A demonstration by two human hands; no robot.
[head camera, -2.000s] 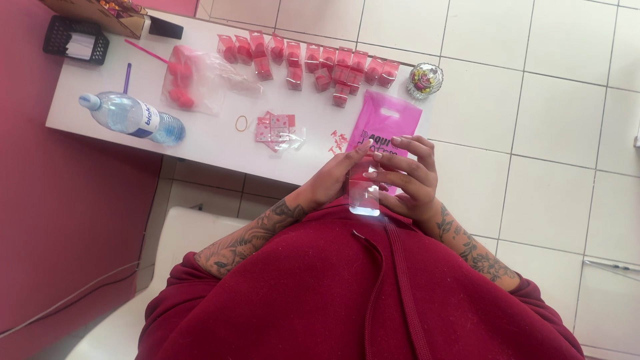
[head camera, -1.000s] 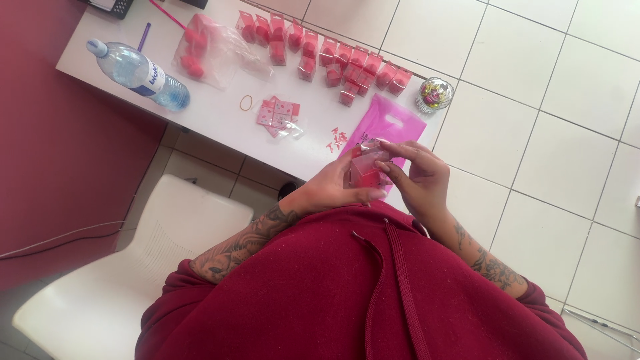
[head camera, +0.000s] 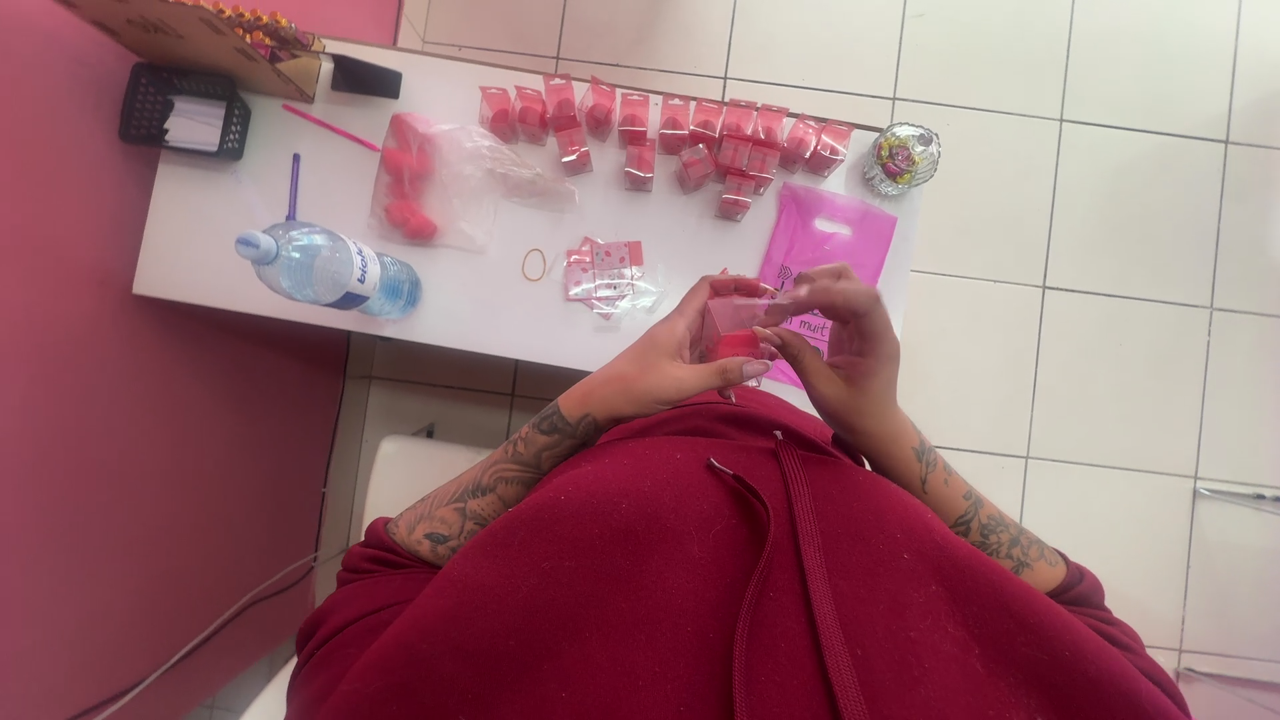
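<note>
My left hand (head camera: pixel 690 350) grips a small clear plastic box (head camera: pixel 735 318) with something red inside, close to my body at the table's near edge. The thumb and fingers of my right hand (head camera: pixel 840 340) pinch the box's right side near its top; whether its flap is closed I cannot tell. Behind my hands lies a pink plastic bag (head camera: pixel 830 235) with a cut-out handle and writing. Left of them are printed cards in clear film (head camera: pixel 605 275) and a rubber band (head camera: pixel 534 264). Several similar boxes with red contents (head camera: pixel 675 123) stand along the far edge.
A water bottle (head camera: pixel 330 270) lies toward the left, near a purple pen (head camera: pixel 294 187) and a pink stick (head camera: pixel 330 127). A clear bag with red sponges (head camera: pixel 450 185), a black basket (head camera: pixel 185 110), a cardboard display (head camera: pixel 220 45) and a glass bowl (head camera: pixel 901 160) are on the white table (head camera: pixel 470 320).
My right fingers have shifted on the upper part of the box, which stays in my left hand. Two seconds ago a lit, pale rectangular end showed below my hands.
</note>
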